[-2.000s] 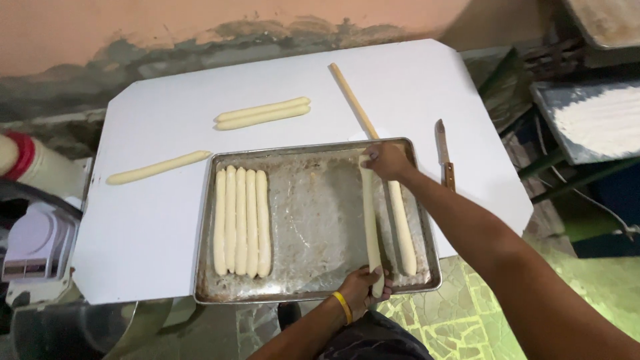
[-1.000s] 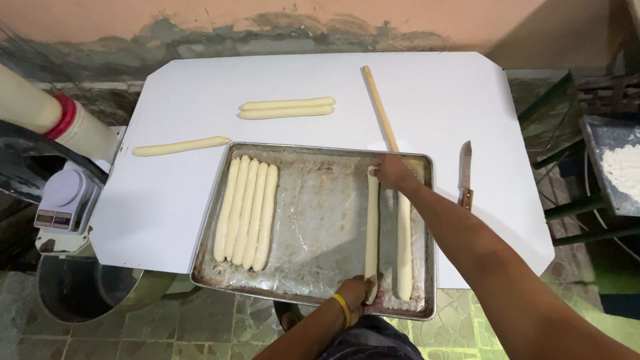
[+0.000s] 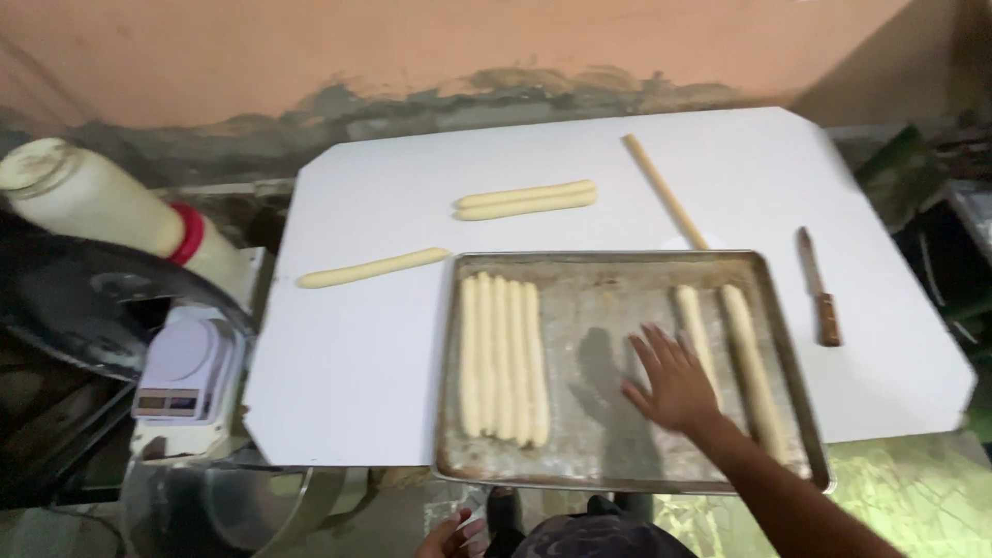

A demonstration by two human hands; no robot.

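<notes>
My right hand, fingers spread and empty, is above the metal baking tray, beside a dough strip that it partly hides. A longer dough strip lies to the right of that one. At the tray's left side several dough strips lie close together. My left hand is below the tray's near edge, partly out of view, with its fingers apart and nothing seen in it. On the white table, two dough strips lie together behind the tray, and a single dough strip lies to the left.
A wooden stick lies behind the tray. A knife with a wooden handle is on the white table at the right. A kitchen scale and a pale container with a red band stand at the left.
Both hands have let go of the dough strip at the tray's right side, which now lies in the tray. My left hand has moved off the tray, and my right hand is open.
</notes>
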